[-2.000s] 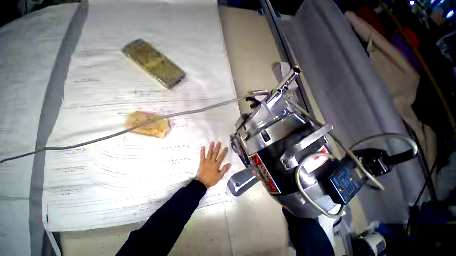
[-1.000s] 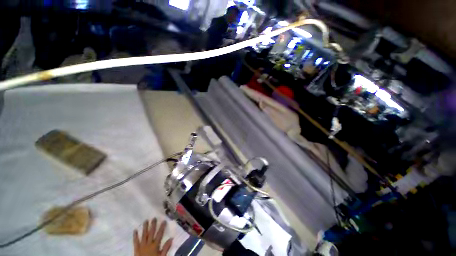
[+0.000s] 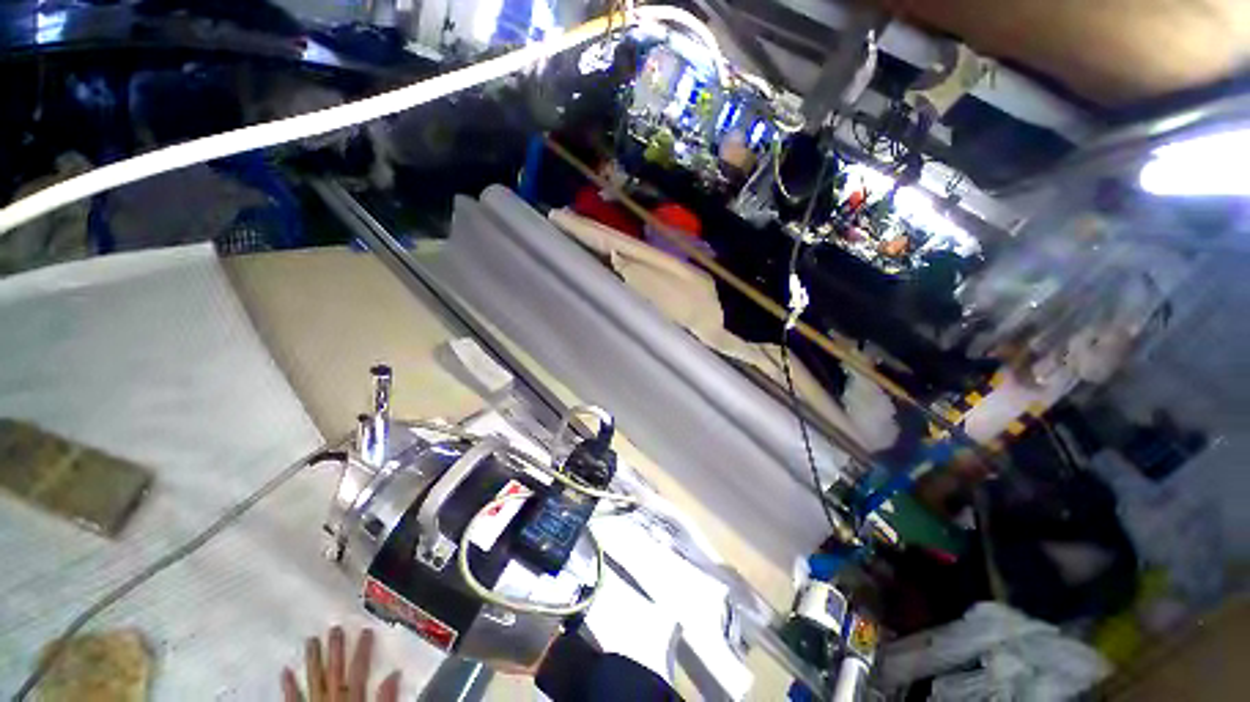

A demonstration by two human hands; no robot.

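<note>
My left hand [image 3: 340, 675] lies at the bottom edge with its fingers spread, partly cut off, on the white paper marker [image 3: 178, 357]. The cutting machine [image 3: 452, 549], with its silver-and-black motor body and red label, stands just right of it. A dark sleeve [image 3: 603, 672] reaches the machine's near side; my right hand is hidden there. The small yellow-tan block weight [image 3: 96, 668] lies at the bottom left, cut off by the edge. The olive-brown metal weight [image 3: 76, 476] lies at the left.
A thin power cable [image 3: 185, 549] crosses the paper to the machine. Grey fabric rolls [image 3: 617, 343] lie beyond the beige table [image 3: 315, 329]. White-topped cut pieces [image 3: 672, 590] lie right of the machine. A pale hose [image 3: 329, 121] hangs overhead. A blurred brown shape [image 3: 1165, 48] fills the top right corner.
The view has swung up and to the right, so the table things appear lower and further left. My left hand stays spread beside the machine, now mostly cut off.
</note>
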